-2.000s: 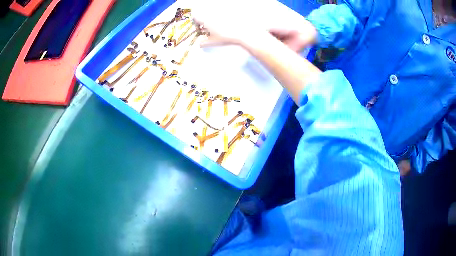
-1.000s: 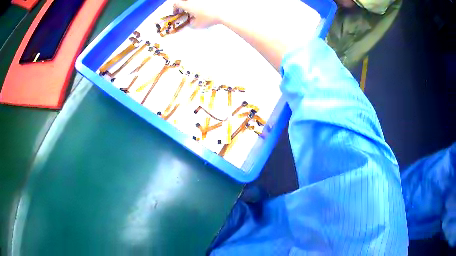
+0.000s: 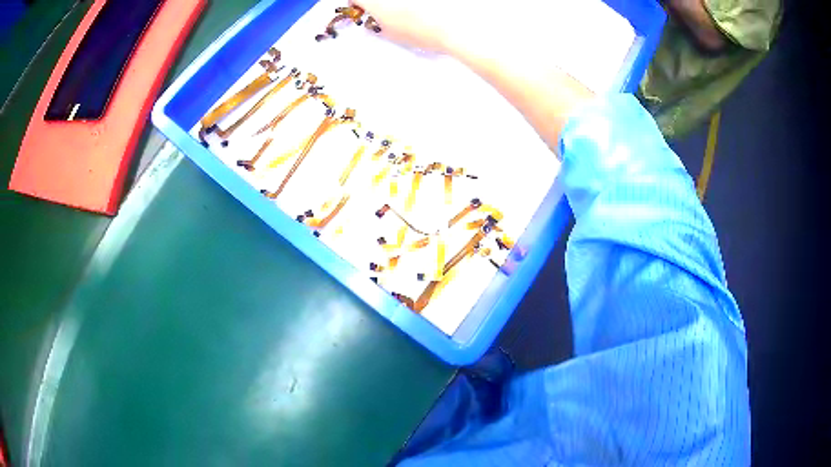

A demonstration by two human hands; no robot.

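Observation:
A blue-rimmed parts tray (image 3: 319, 258) with a white liner lies tilted on the green work surface. Thin orange-brown flex cables (image 3: 307, 150) with dark ends lie in a loose row along its near side. A small bunch of flex cables (image 3: 344, 20) is at the tray's upper part, by my right hand (image 3: 378, 13). My right hand is at the top edge, partly cut off and washed out by glare; its fingers and grip cannot be made out. My right forearm reaches across the tray. My left hand is out of the picture.
A dark-screened tablet (image 3: 102, 59) with a small pale tab lies on a red-orange foam pad (image 3: 77, 164) at upper left, beside the tray. The green work surface (image 3: 219, 337) curves below. A person's olive garment (image 3: 706, 68) shows beyond the tray at upper right.
The whole view has shifted. The bunch of flex cables by my right hand looks smaller and more spread. The blue-coated person seen earlier beyond the tray has left the view.

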